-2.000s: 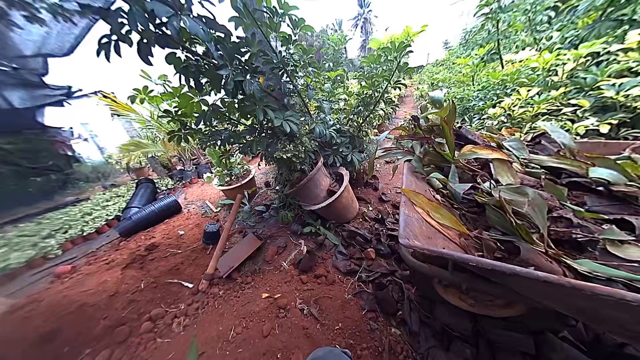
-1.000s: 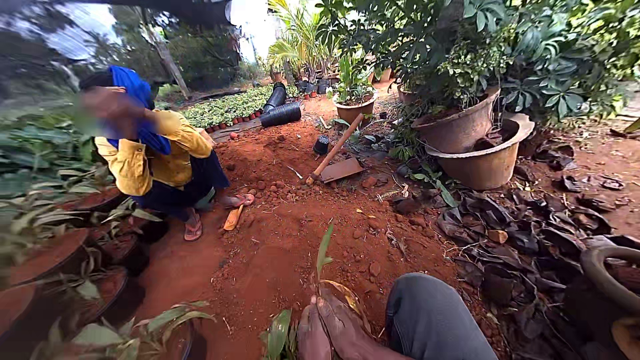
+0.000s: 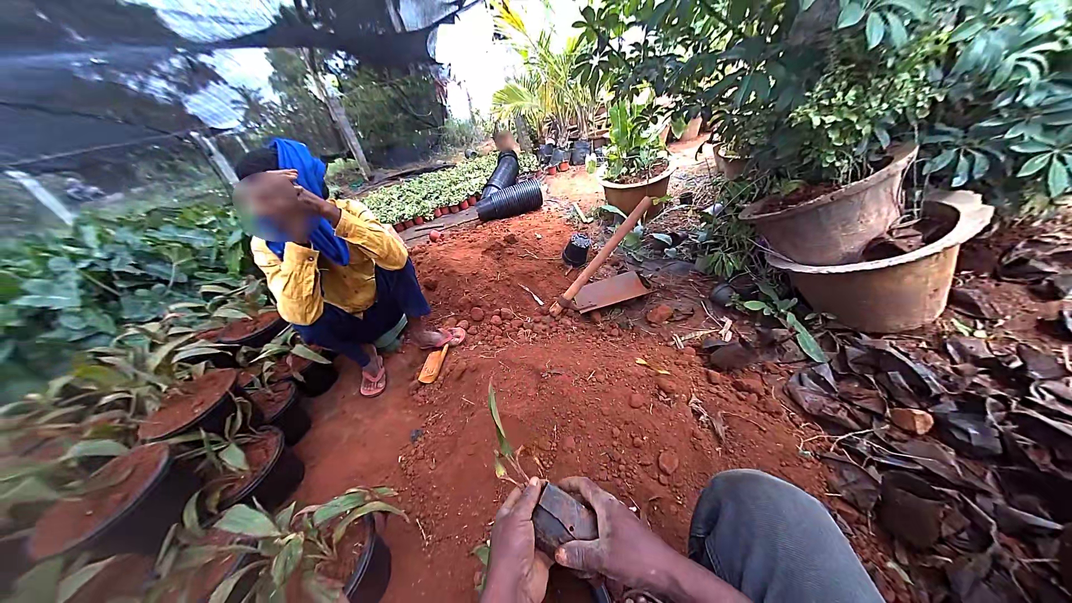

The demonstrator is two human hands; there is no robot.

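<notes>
Low in the head view, my left hand [image 3: 515, 540] and my right hand [image 3: 615, 536] hold a small dark plastic nursery bag [image 3: 563, 517] between them, tilted to the left. My left thumb presses its near-left side, and my right fingers wrap its right side. A seedling [image 3: 500, 427] with narrow green leaves rises at the bag's upper left end. Beneath my hands the rim of a black pot shows in part. Red soil [image 3: 553, 402] lies just beyond.
A person in a yellow shirt [image 3: 352, 260] squats at the left, beside black pots of plants [image 3: 268, 469]. A hoe [image 3: 607, 255] lies on the soil ahead. Large clay-coloured pots [image 3: 888, 285] and a heap of torn black bags [image 3: 938, 469] are at the right.
The view has swung left and down from the loaded wheelbarrow. My hands, close together at the bottom edge a second ago, now show higher, with the dark bag plainly visible between them.
</notes>
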